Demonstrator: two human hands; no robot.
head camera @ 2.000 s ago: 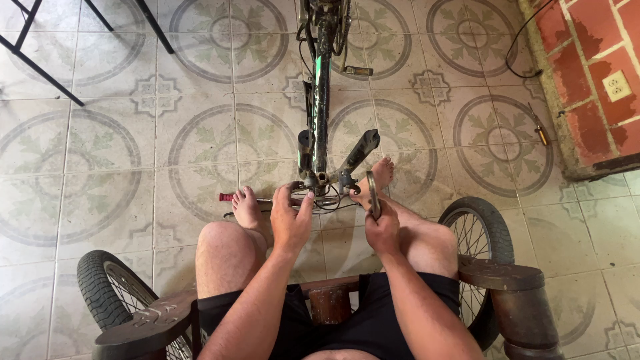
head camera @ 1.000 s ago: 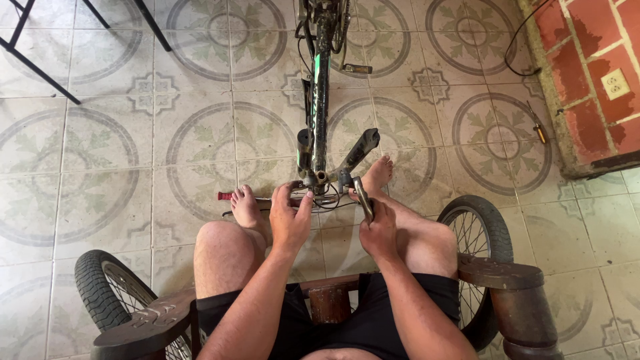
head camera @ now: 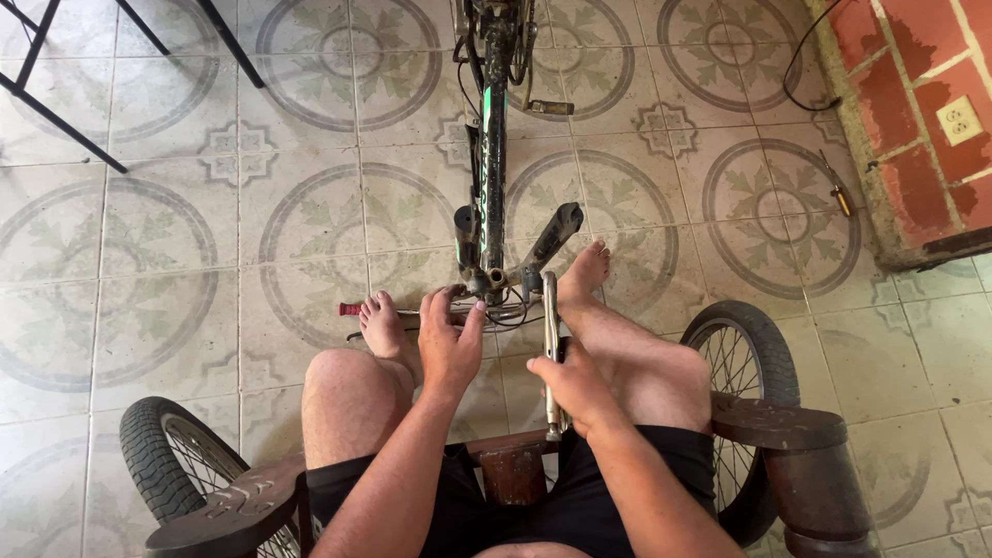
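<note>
A bicycle frame [head camera: 494,163] with a dark tube and green marks runs down the upper middle. Its fork [head camera: 554,232] has both legs pointing away from me, and the crown is close to my hands. My left hand [head camera: 451,337] curls its fingers over the left side of the crown, thumb at the front; the exact contact is partly hidden. In my right hand [head camera: 573,384] is a long metal tool, apparently locking pliers [head camera: 551,318], its upper end beside the crown's right side. A handlebar with a red grip [head camera: 349,309] and cables lies just below the crown.
Bicycle wheels stand at the left [head camera: 159,457] and right [head camera: 736,349], beside the wooden chair's arms [head camera: 779,425]. On the tiled floor lies a yellow-handled screwdriver [head camera: 841,200], near a brick ledge [head camera: 914,139] with an outlet. Black metal legs [head camera: 66,124] are at upper left.
My right hand has turned the metal tool, which now shows its long side and points away from me. My left hand stays at the fork crown.
</note>
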